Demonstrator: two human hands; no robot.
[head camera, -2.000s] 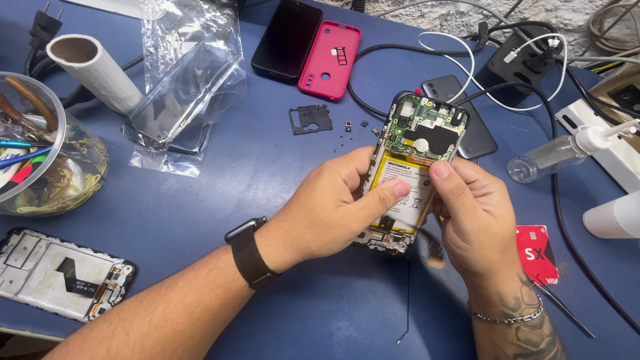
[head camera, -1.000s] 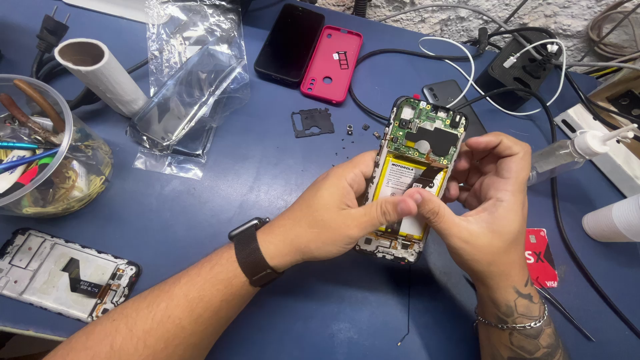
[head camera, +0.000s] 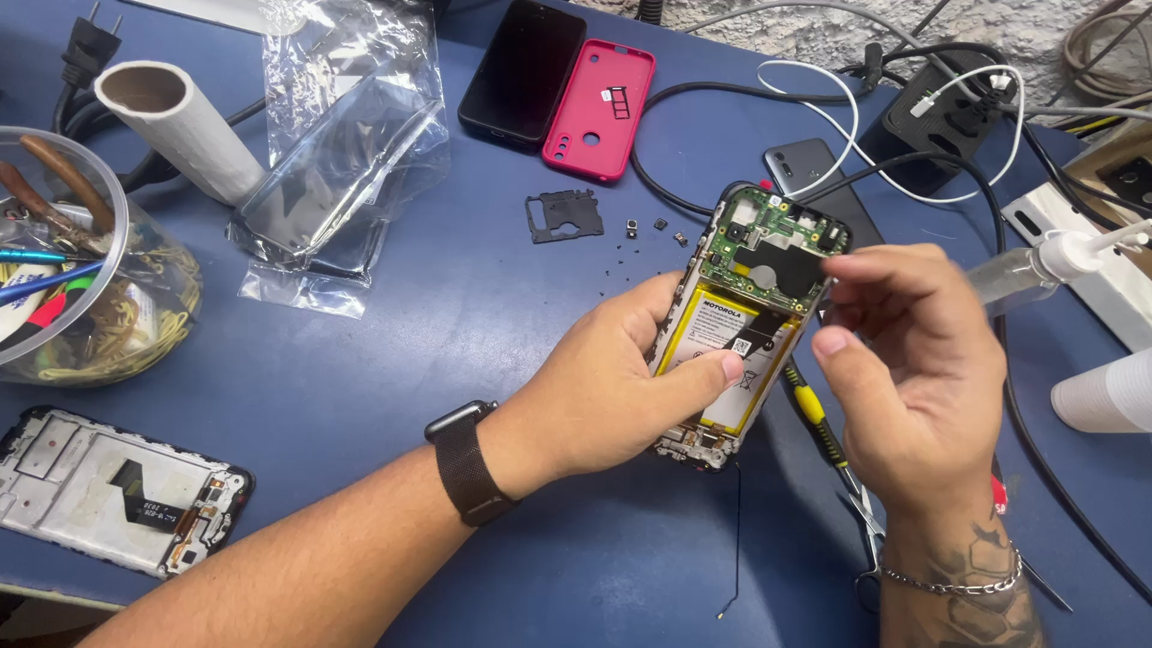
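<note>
My left hand (head camera: 621, 378) grips an opened smartphone frame (head camera: 670, 337) at its lower left, the thumb lying across the Motorola battery (head camera: 702, 346). A black flex cable (head camera: 760, 333) runs over the battery beside the thumb tip. The green circuit board (head camera: 783, 211) fills the phone's upper part. My right hand (head camera: 918, 360) is raised at the phone's right edge, thumb and fingers apart, holding nothing visible; whether its fingertips touch the edge cannot be told. Below the phone lie a yellow-and-black handled tool (head camera: 810, 405) and scissors (head camera: 866, 522), partly hidden by the right hand.
A black bracket (head camera: 564, 216) and several tiny parts (head camera: 633, 229) lie left of the phone. Behind are a black phone (head camera: 522, 72), a pink case (head camera: 601, 117) and cables. A plastic tub (head camera: 162, 297), cardboard tube (head camera: 180, 135) and display frame (head camera: 90, 486) stand or lie at left.
My right hand has come off the battery and opened beside the phone's right edge. The left hand still holds the phone, its thumb on the battery.
</note>
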